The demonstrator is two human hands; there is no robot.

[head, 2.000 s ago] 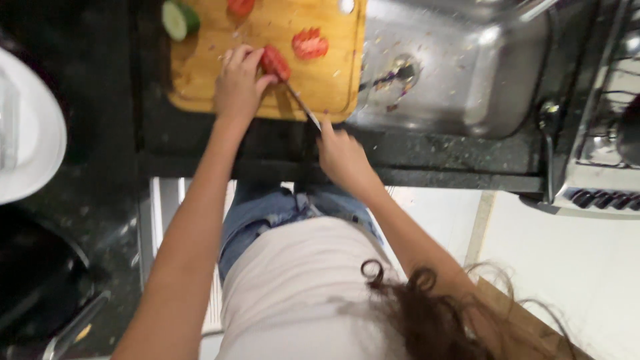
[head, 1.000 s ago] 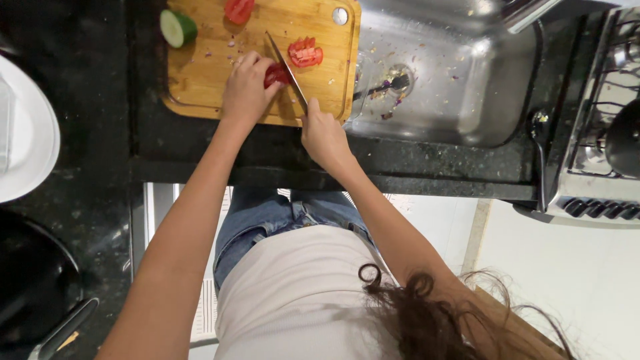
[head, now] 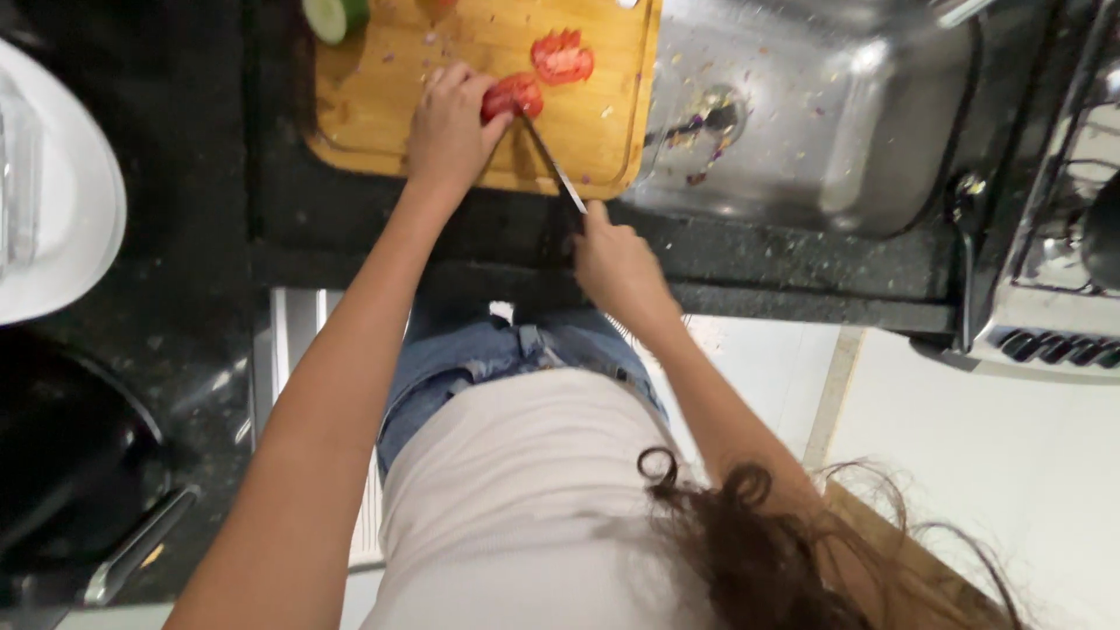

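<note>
On the wooden cutting board point(head: 394, 114), my left hand point(head: 453, 131) grips a piece of red tomato point(head: 514, 94) against the wood. My right hand point(head: 619, 267) holds a kitchen knife point(head: 556, 166) at the board's near edge, its tip touching or right beside that tomato. Its handle is mostly hidden in my fingers. Cut tomato slices point(head: 563, 58) lie just beyond and to the right of the held piece. A cut cucumber point(head: 332, 19) rests at the board's upper left, partly out of view.
A steel sink point(head: 805, 114) with food scraps round its drain adjoins the board. White dishware point(head: 96, 192) and a black pan point(head: 70, 455) stand at left on the dark stone counter point(head: 192, 157). A gas stove point(head: 1041, 315) is at far right.
One second ago the blade lay across the board past the tomato; my right hand has since drawn back toward the counter edge, and the tip is now at the tomato. My left hand still holds it.
</note>
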